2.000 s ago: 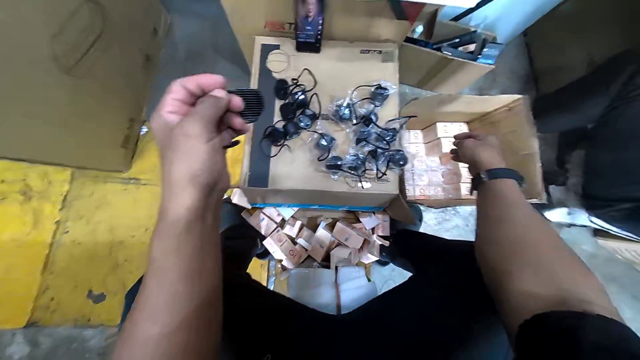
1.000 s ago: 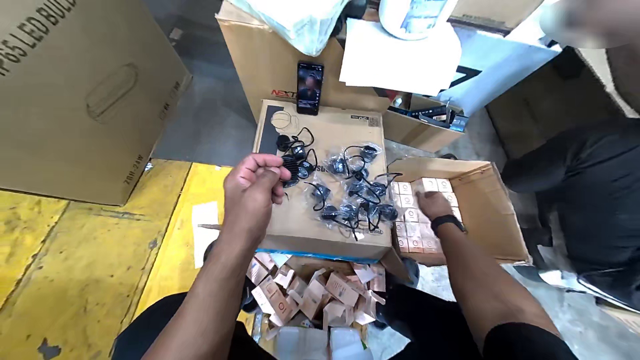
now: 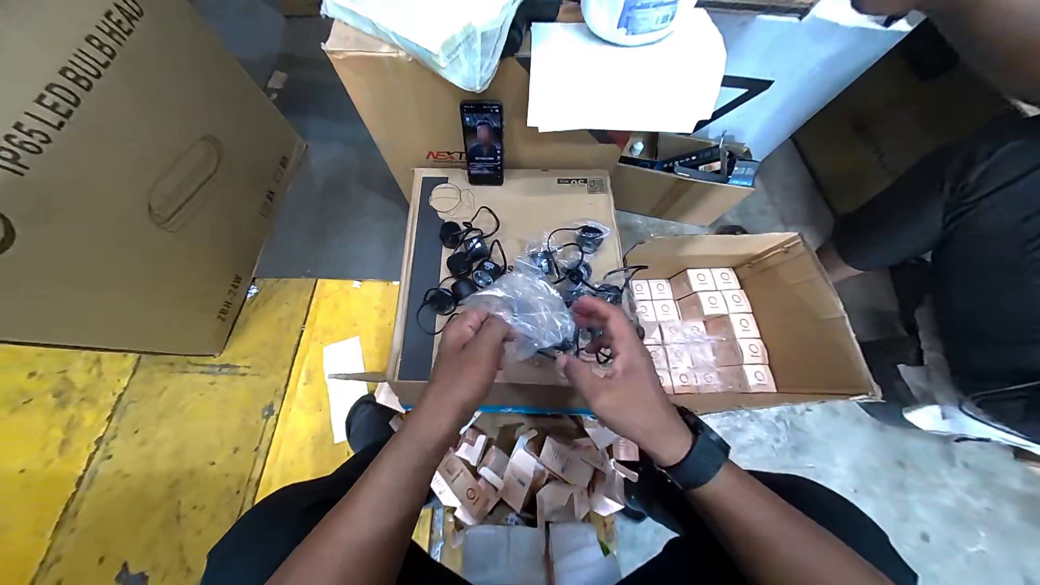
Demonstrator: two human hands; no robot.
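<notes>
My left hand (image 3: 475, 349) grips a crinkled clear plastic bag (image 3: 528, 313) above a flat cardboard carton (image 3: 520, 195). My right hand (image 3: 613, 361) is at the bag's right side, fingers curled around a black corded part (image 3: 565, 341) at the bag's edge; its exact grip is partly hidden. Several round black corded devices (image 3: 459, 264) lie unwrapped on the left half of the carton. On the right half lie more such devices (image 3: 589, 238), some in clear plastic. An open cardboard box (image 3: 800, 313) to the right holds rows of small printed boxes (image 3: 723, 303).
A smartphone (image 3: 483, 142) leans upright behind the carton. Opened small boxes (image 3: 536, 475) are piled below, between my knees. A large carton (image 3: 138, 187) stands left. Behind are a small open box (image 3: 682, 191) and white paper (image 3: 621, 77). Another person (image 3: 967, 244) is at the right.
My right hand has left the box of small boxes and come to the carton's front. A plastic bag is now in my left hand, and both hands are close together.
</notes>
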